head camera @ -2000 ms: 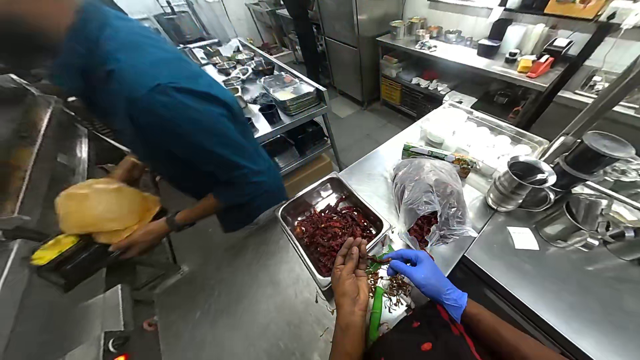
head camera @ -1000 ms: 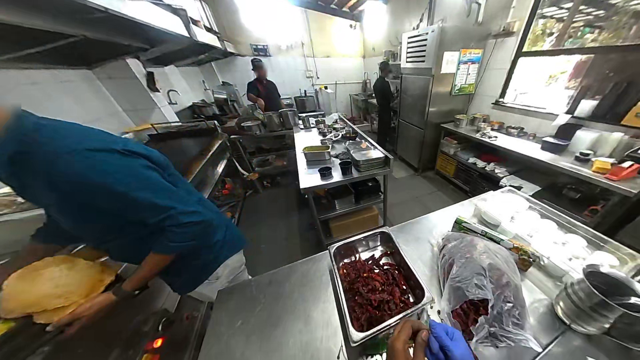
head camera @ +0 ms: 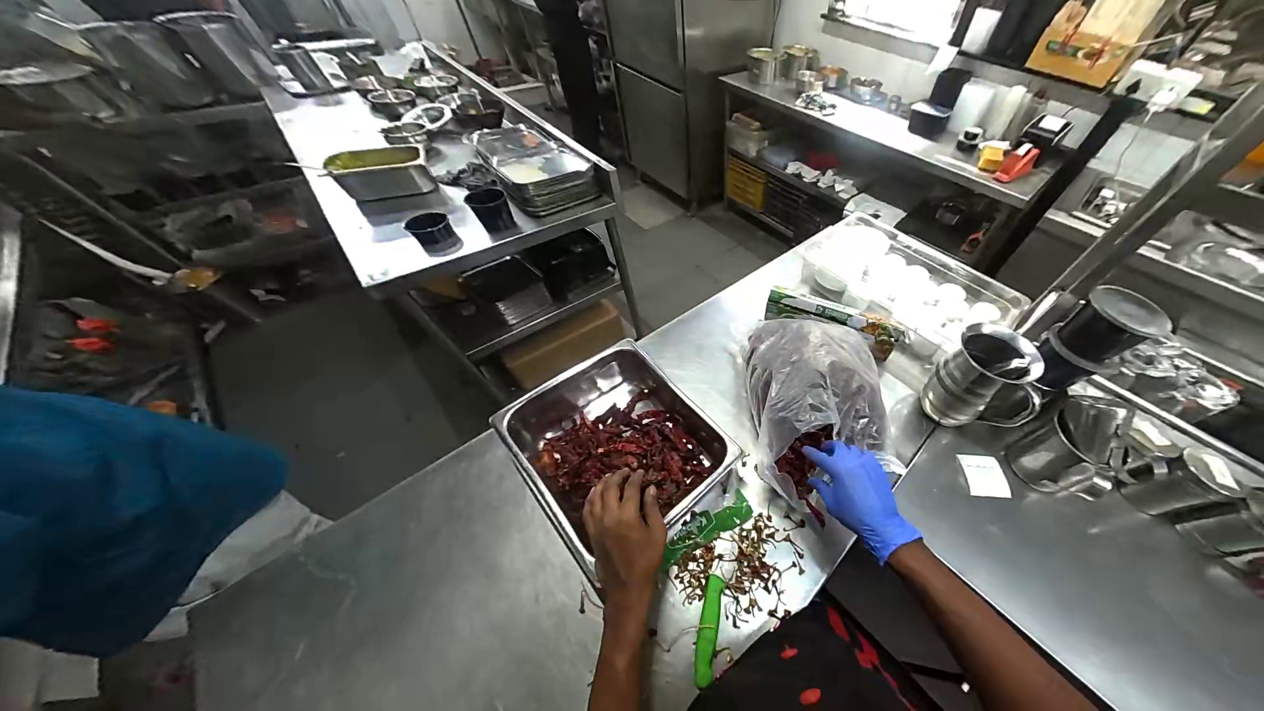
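Dried red chillies (head camera: 632,444) lie in a rectangular steel pan (head camera: 538,484) on the steel counter. My bare left hand (head camera: 624,523) rests over the pan's near side with its fingertips at the chillies; whether it grips any is hidden. My right hand (head camera: 861,494), in a blue glove, reaches to the mouth of a clear plastic bag (head camera: 815,370) and touches chillies (head camera: 802,459) there; its hold on them is unclear. Between the hands lie a heap of chilli stems (head camera: 755,563), a green plastic wrapper (head camera: 709,528) and a green-handled tool (head camera: 708,632).
A person's blue sleeve (head camera: 118,513) is at the left edge. Behind the bag are a printed box (head camera: 834,311) and a clear tub of white items (head camera: 908,272). Steel jugs (head camera: 980,375) stand at right. A second steel table (head camera: 336,232) holds pans and black cups.
My hands, together near the pan's edge two seconds ago, are now apart: left at the pan, right at the bag. The flat bread the other person held is out of view.
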